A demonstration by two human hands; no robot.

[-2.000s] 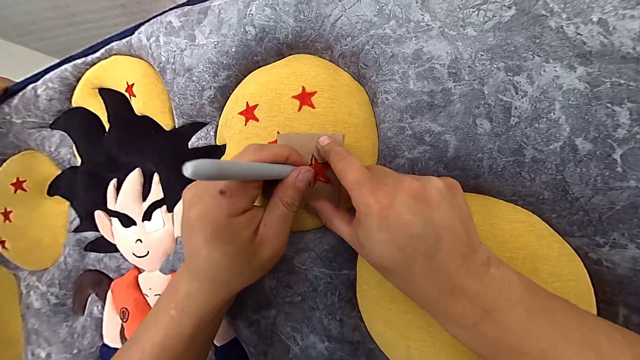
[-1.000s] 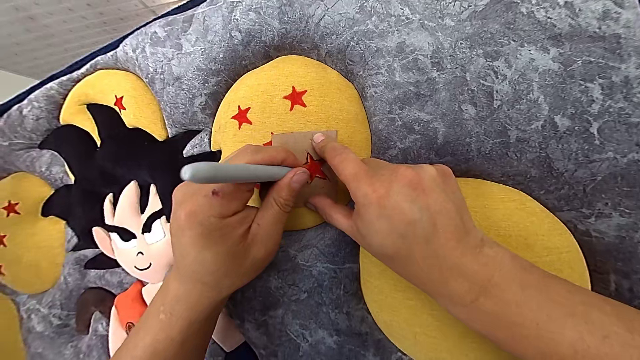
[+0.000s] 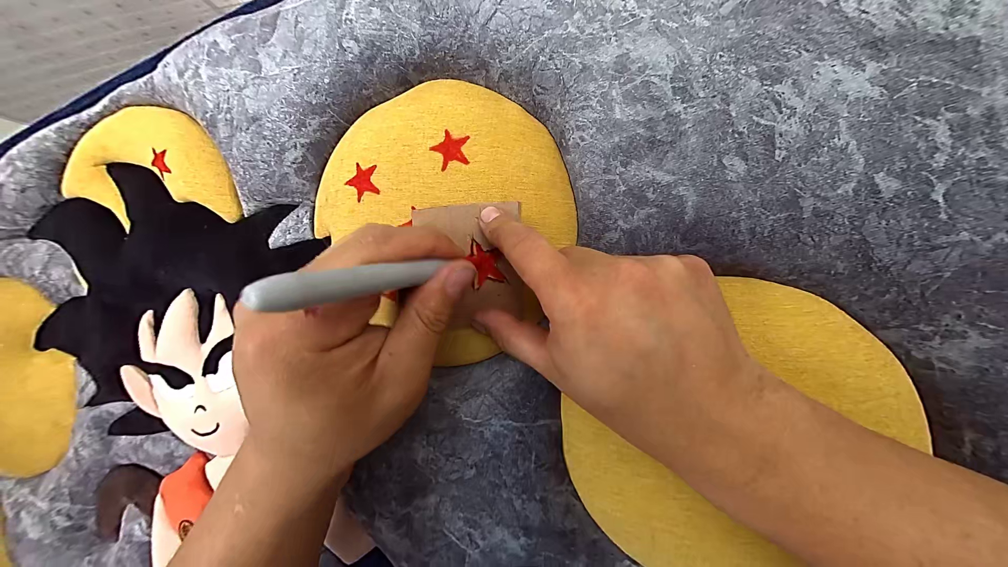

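My left hand grips a grey marker pen, its tip hidden by the fingers at the cut-out of a cardboard stencil. Inside that star-shaped opening shows a red star. My right hand presses the stencil with the index finger at its top edge and the thumb at its lower part. Beneath lies a padded yellow fabric disc bearing a red star near the top and another red star at its left. More red shows beside the stencil's left edge, partly covered.
A fabric cartoon figure with black spiky hair lies at left, beside a yellow disc with a red star. Another yellow disc is at the left edge. A larger yellow disc lies under my right forearm, on grey mottled fabric.
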